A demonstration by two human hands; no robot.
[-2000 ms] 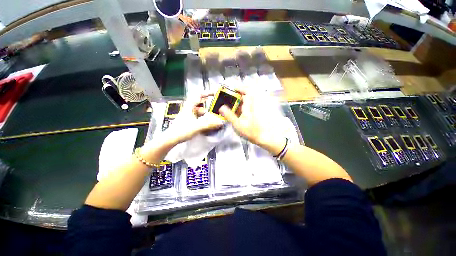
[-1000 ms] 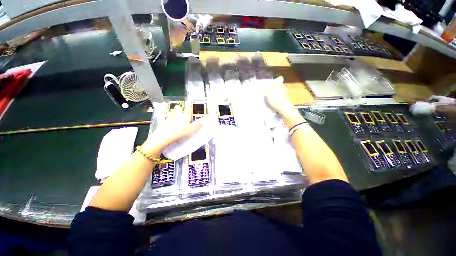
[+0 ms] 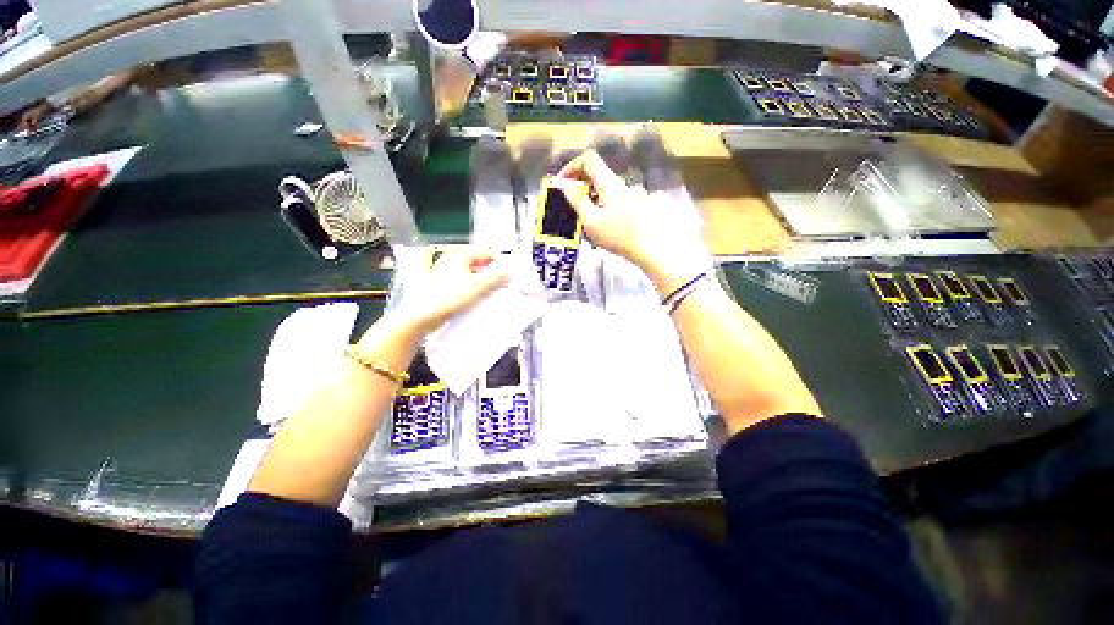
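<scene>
My right hand (image 3: 611,214) holds a keypad mobile phone (image 3: 558,234) with a yellow surround by its top end, upright above the back row of the tray. My left hand (image 3: 455,287) holds a thin white protective sleeve (image 3: 489,338) over the tray's left part. The blister tray (image 3: 574,462) lies in front of me. Two bare phones (image 3: 503,409) show in its front left pockets, partly under the sleeve. White sleeved phones (image 3: 595,372) fill the front right pockets. The stack of empty sleeves (image 3: 303,354) lies left of the tray.
Clear-and-grey packs (image 3: 495,183) stand behind the tray. A small fan (image 3: 346,208) is by the metal post (image 3: 354,122). Trays of bare phones (image 3: 971,366) lie at right. Loose clear plastic pieces (image 3: 882,193) are at right rear. A red holder (image 3: 47,220) is far left.
My right hand has moved left from the tray's back right and now holds a phone. My left hand still holds a sleeve. The view has shifted slightly.
</scene>
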